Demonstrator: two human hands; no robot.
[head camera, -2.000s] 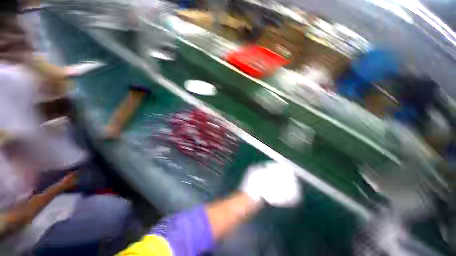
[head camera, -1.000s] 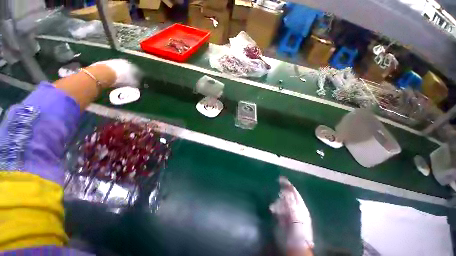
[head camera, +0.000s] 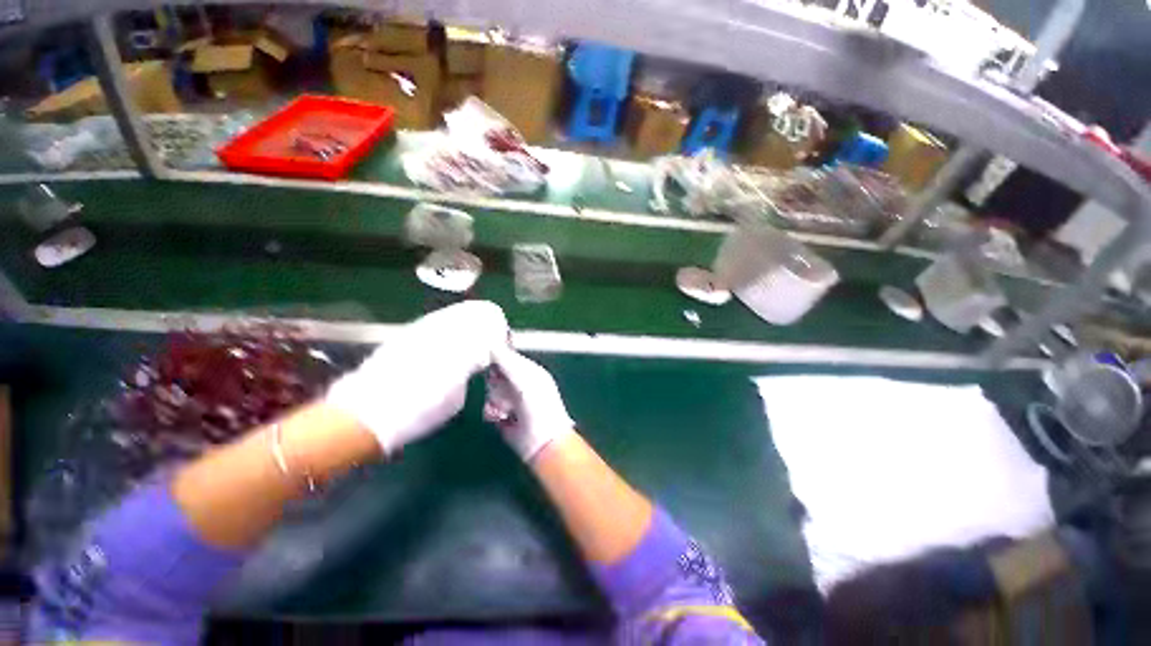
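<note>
My left hand (head camera: 423, 372), in a white glove, reaches in from the left over the green bench. Its fingertips meet those of my gloved right hand (head camera: 537, 406) in front of me. A small dark-reddish part (head camera: 500, 401) shows at the inner side of my right hand, mostly hidden by the fingers. Whether my left fingers also grip something is hidden. A heap of dark-red wired parts (head camera: 208, 379) lies on the bench to the left, partly behind my left forearm.
Beyond the pale rail (head camera: 656, 345), the green belt carries oval plates (head camera: 448, 269), a clear case (head camera: 537, 273) and a white housing (head camera: 776, 280). A red tray (head camera: 307, 136) stands behind the belt. A white sheet (head camera: 903, 467) and a fan (head camera: 1096, 399) are at right.
My left hand has come back from the belt to meet my right hand, which has moved up and left. The view has turned right, and the white sheet shows more fully.
</note>
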